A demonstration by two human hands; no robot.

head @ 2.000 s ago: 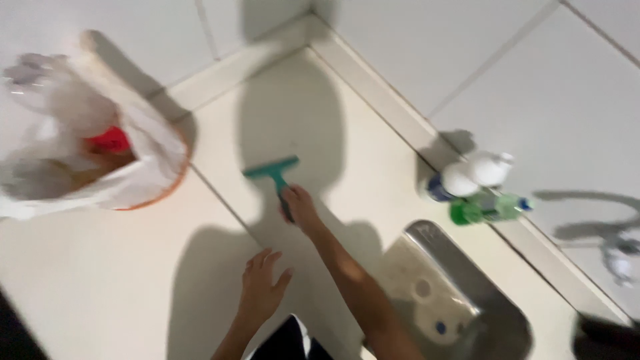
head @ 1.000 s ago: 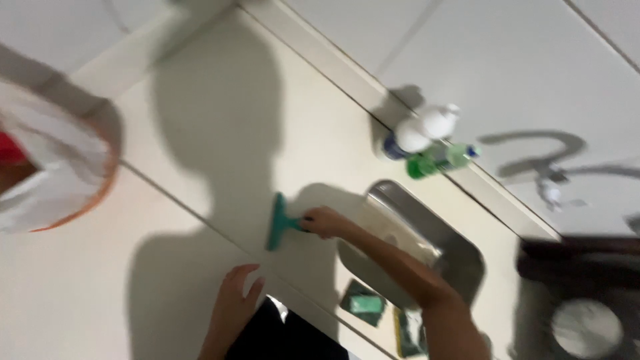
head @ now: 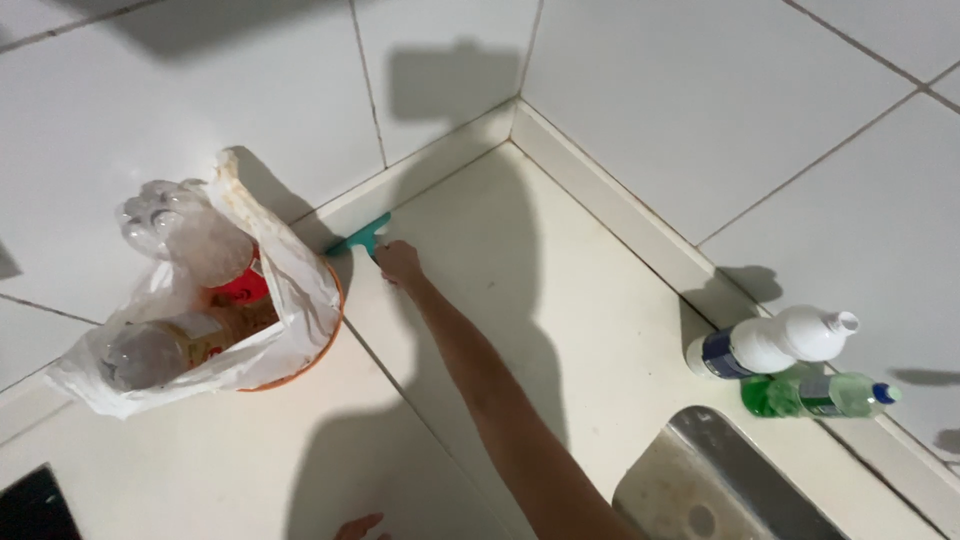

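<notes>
My right hand is closed around the dark handle of a teal squeegee. The squeegee's blade lies along the foot of the low backsplash on the pale countertop, close to the rim of a lined waste bin. Only some fingers of my left hand show at the bottom edge, above the countertop; the rest of that hand is out of the frame, and no object shows at those fingers.
At the left, a bin with a white plastic bag holds plastic bottles. A white bottle and a green bottle stand by the right wall. A steel sink is at the lower right, a black object at the lower left.
My right hand has moved the squeegee from beside the sink to the backsplash near the bin. The view has shifted considerably. Less of my left hand shows now.
</notes>
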